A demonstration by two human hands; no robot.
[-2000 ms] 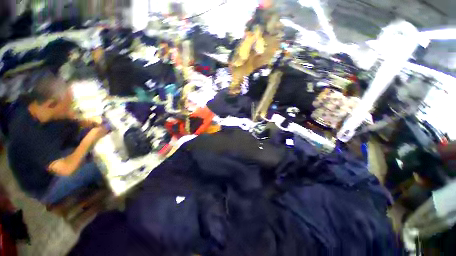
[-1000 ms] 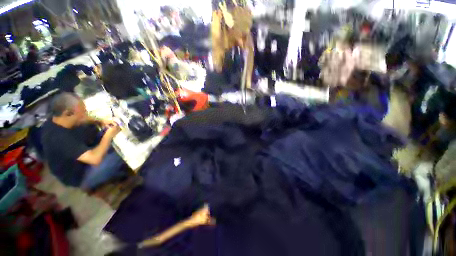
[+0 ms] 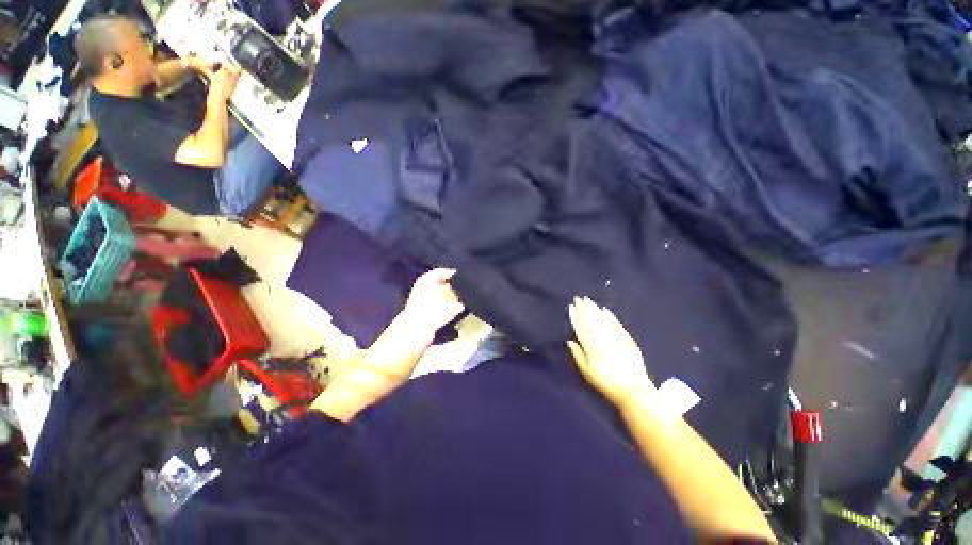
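Dark navy-black cloth (image 3: 522, 213) lies spread and wrinkled in front of me over the work surface. My left hand (image 3: 435, 298) is at the near left edge of this cloth, fingers closed on it. My right hand (image 3: 608, 351) lies on the cloth to the right, palm down with the fingers stretched out. A small white ticket (image 3: 678, 397) sits beside my right wrist. A brighter navy garment pile (image 3: 789, 138) lies at the far right of the board.
A person (image 3: 160, 128) sits at a sewing machine (image 3: 261, 59) at upper left. A red crate (image 3: 229, 325) and a teal crate (image 3: 98, 250) stand on the floor at left. A red-tipped iron handle (image 3: 807, 427) and the grey-black table cover (image 3: 869, 351) are at right.
The view has tilted down towards the cloth. My left hand shows nearer the middle, at the cloth's near edge. My right hand has come into view on the cloth.
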